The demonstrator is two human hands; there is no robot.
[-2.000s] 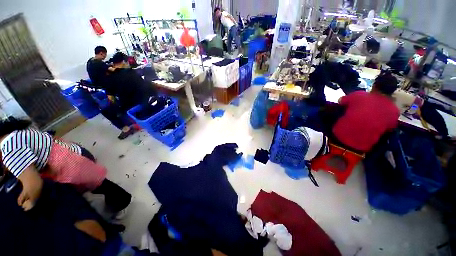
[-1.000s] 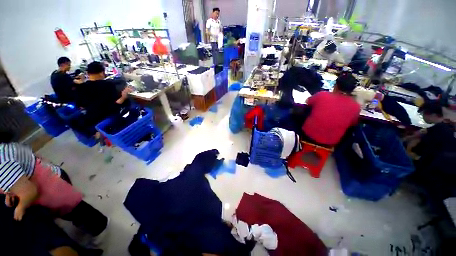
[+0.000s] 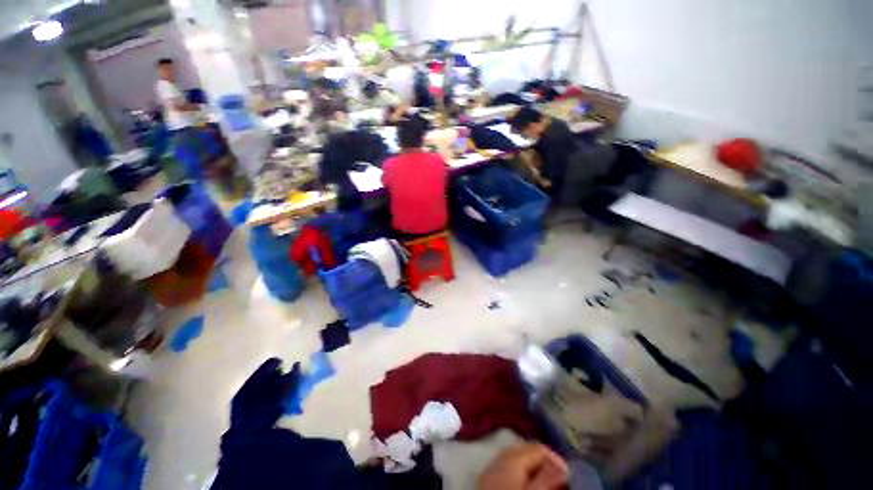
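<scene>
One hand, seemingly my right hand [image 3: 522, 468], shows blurred at the bottom edge, right of centre, and is cut off by it. Whether it holds anything cannot be told. My left hand is not in view. In front of me on the floor lie a navy cloth heap [image 3: 282, 459] and a dark red cloth [image 3: 459, 388]. Crumpled white scraps [image 3: 436, 421] lie on the red cloth's near left edge. A dark-rimmed crate [image 3: 598, 407] with beige cloth inside stands right of the red cloth.
A person in red [image 3: 415, 187] sits on a red stool [image 3: 431, 260] at the sewing benches. Blue crates [image 3: 498, 225] stand beside that person. A long pale bench [image 3: 699, 234] stands at the right. Dark cloth [image 3: 823, 412] fills the lower right. Scraps litter the floor.
The view has swung right, so the room has shifted left in the picture. The striped-shirt person has left view. The beige-filled crate and right-hand bench have come in. A hand shows farther right.
</scene>
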